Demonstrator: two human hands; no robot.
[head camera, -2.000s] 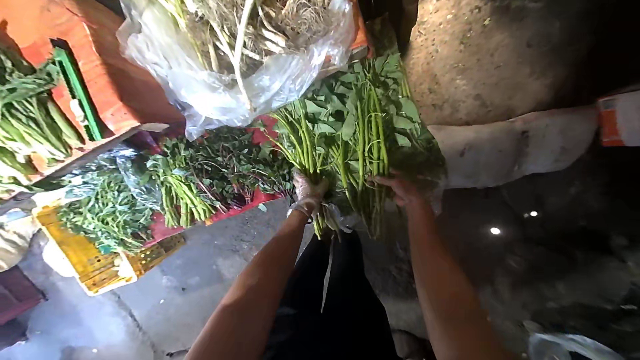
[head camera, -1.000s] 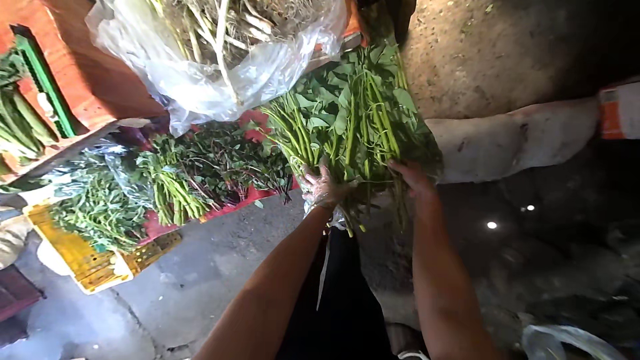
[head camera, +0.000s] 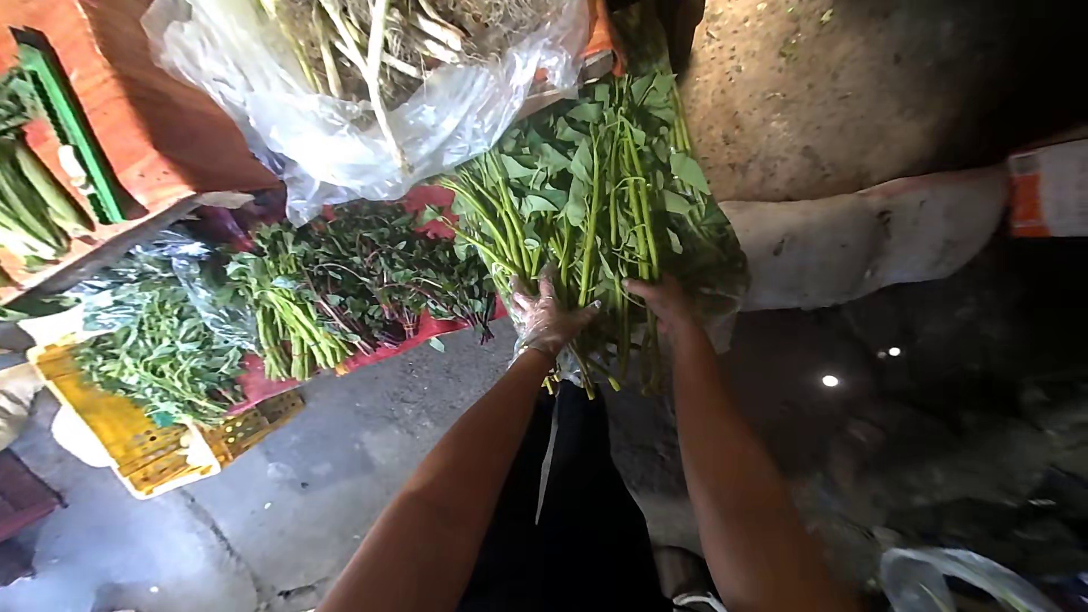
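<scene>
Bundles of leafy greens with long green stems (head camera: 595, 195) lie at the centre, leaves away from me and stem ends toward me. My left hand (head camera: 548, 319), in a clear plastic glove, rests spread on the lower stems at the left. At the right side of the stems is my right hand (head camera: 665, 304), its thumb and finger touching them; whether it grips any is unclear. Clear plastic shows under and beside the stems. Just beyond, a clear plastic bag (head camera: 314, 136) holds pale, rooty stalks (head camera: 374, 59).
Bunches of greens (head camera: 289, 323) and dark leafy bunches (head camera: 382, 272) lie on red cloth at the left. Leafy greens (head camera: 170, 365) sit over a yellow crate (head camera: 102, 433). A pale sack roll (head camera: 850, 242) edges the right side. A plastic bag (head camera: 952, 578) lies at the lower right.
My left hand, earlier around the stem ends, now lies spread over the stems. The bundle sits farther from my body than two seconds ago, and my right hand has moved slightly away from me.
</scene>
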